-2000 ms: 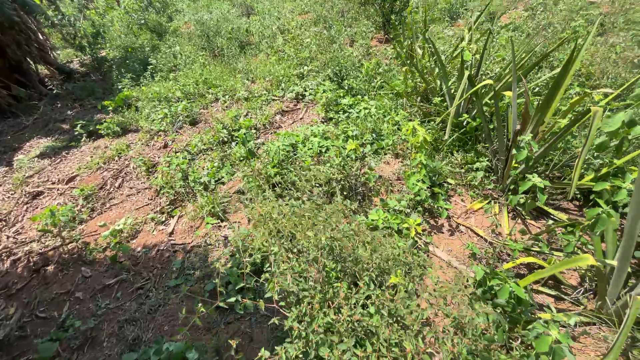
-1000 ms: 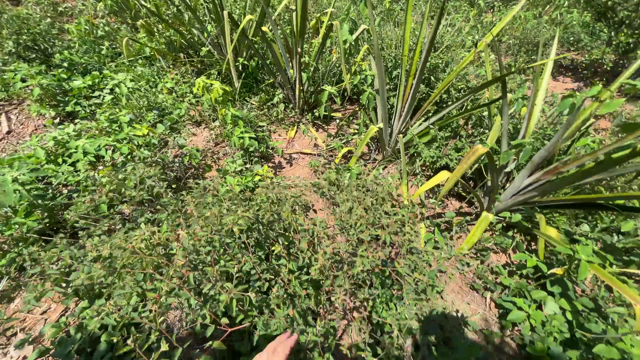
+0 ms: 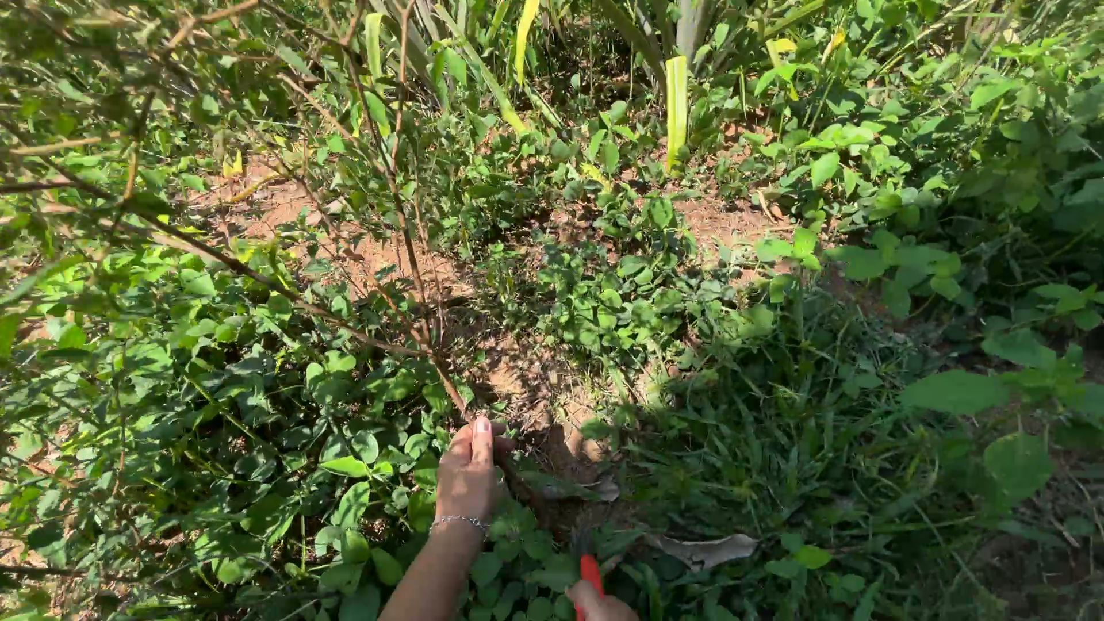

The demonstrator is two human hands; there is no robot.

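Low in the middle, my left hand, with a chain bracelet at the wrist, grips the brown woody stem of a branching shrub near its base. The shrub's thin branches spread up and to the left. My right hand, partly cut off by the bottom edge, holds a tool by its red handle. The tool's dark head lies close to the soil, right of the stem's base; its shape is blurred, so I cannot tell the kind.
Low leafy plants cover the ground at left, grass at right. Reddish bare soil shows between them. Long blade-leaved plants stand at the back. A dry curled leaf lies right of the tool.
My left hand now holds the shrub's stem, and my right hand with the red-handled tool has come into view. Only one hand's fingertips showed a second ago. The view has moved closer to the ground.
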